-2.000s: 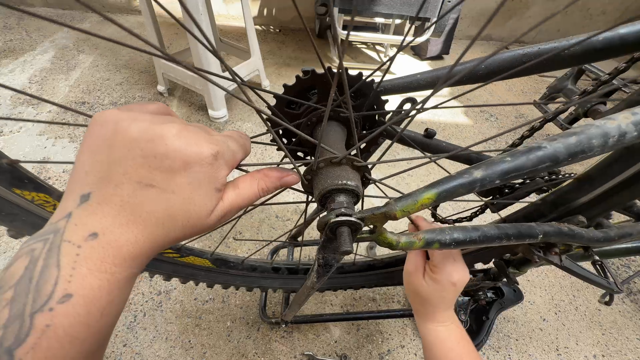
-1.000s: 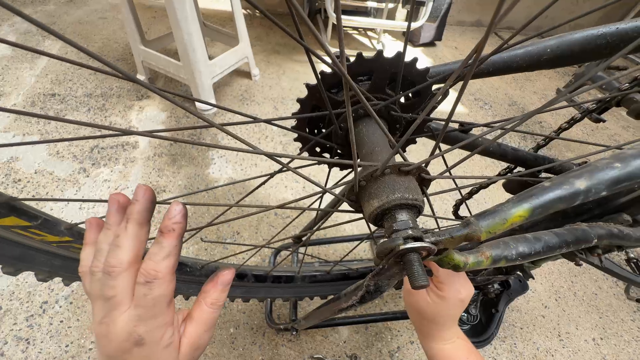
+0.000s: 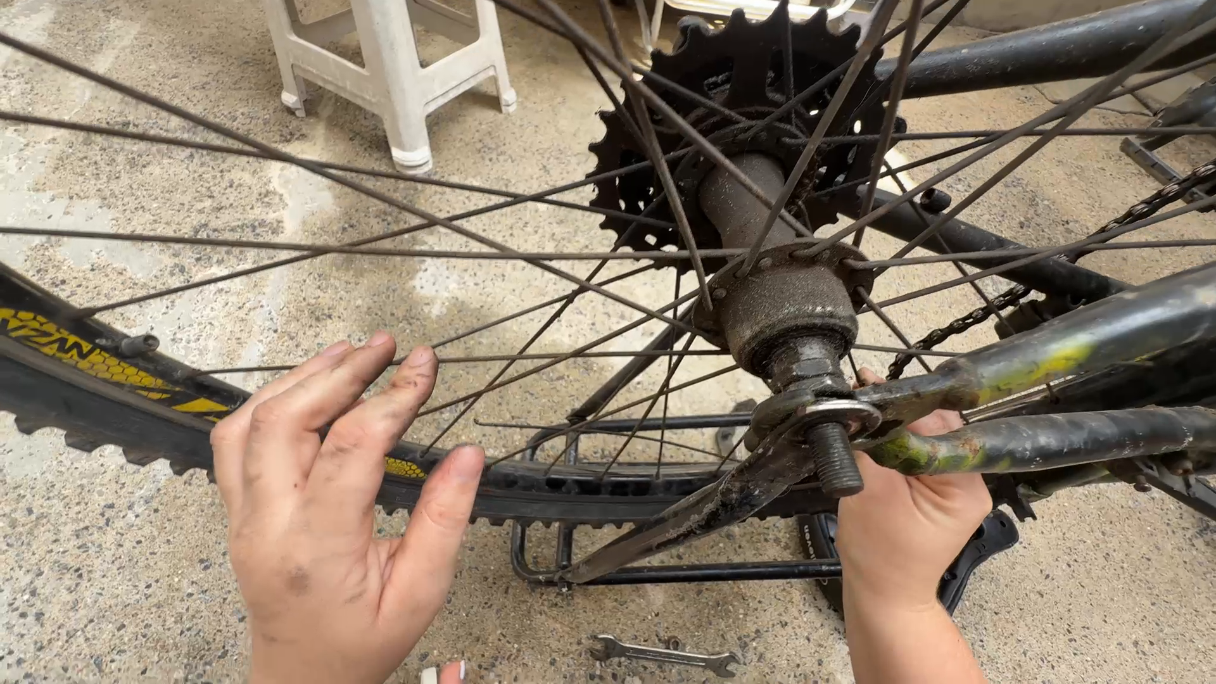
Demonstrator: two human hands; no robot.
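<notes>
My left hand (image 3: 332, 513), smudged with grease, is raised with its fingers apart in front of the tire and rim (image 3: 456, 484), holding nothing. My right hand (image 3: 907, 532) grips the rear dropout area of the bicycle frame (image 3: 1083, 437); its fingers pass behind and between the tubes and are partly hidden. Just left of it, the threaded axle end (image 3: 836, 461) sticks out through a washer (image 3: 826, 414). Above that is the greasy wheel hub (image 3: 788, 304), with dark sprockets (image 3: 741, 85) on its far side. A metal stay strut (image 3: 693, 513) slants down-left from the axle.
An open-end wrench (image 3: 663, 655) lies on the speckled ground. A black tubular rack (image 3: 703, 573) and a black saddle (image 3: 978, 560) are low behind the wheel. A white plastic stool (image 3: 394, 85) stands at upper left. The chain (image 3: 969, 328) hangs at right. Another fingertip (image 3: 454, 673) shows at the bottom edge.
My left hand has drawn back from beside the hub, down and left, and its fingers have opened out. My right hand stays at the dropout. The view has come closer to the hub.
</notes>
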